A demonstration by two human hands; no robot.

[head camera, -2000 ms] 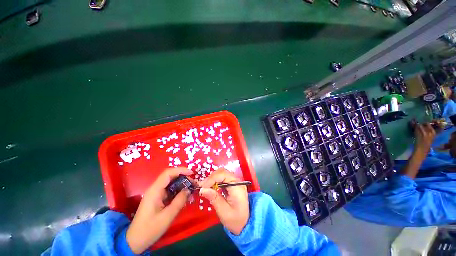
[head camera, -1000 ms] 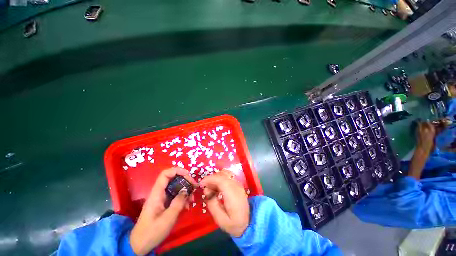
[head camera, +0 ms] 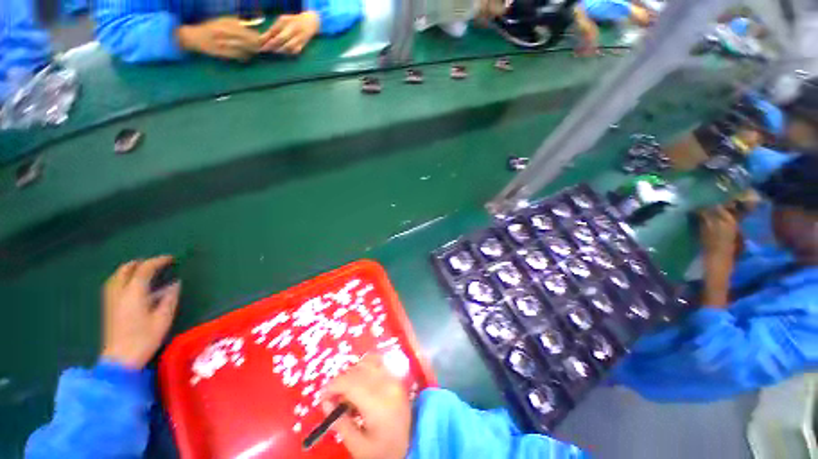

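My left hand is over the green surface, left of the red tray, with a dark watch housing between thumb and fingers. My right hand is over the right part of the red plastic tray and holds dark tweezers, which point down to the left. Small white parts lie scattered in the tray, with a denser cluster at its left. The picture is somewhat blurred, and the fine tip of the tweezers cannot be made out.
A black blister tray with housings stands right of the red tray. A grey post slants behind it. Several housings lie along the far green surface. Workers in blue sit opposite and at right. A crinkled clear bag lies far left.
My left hand has moved left with the housing, out of the tray area. My right hand stays over the tray, tweezers now pointing down-left. The view has tilted up, showing workers opposite.
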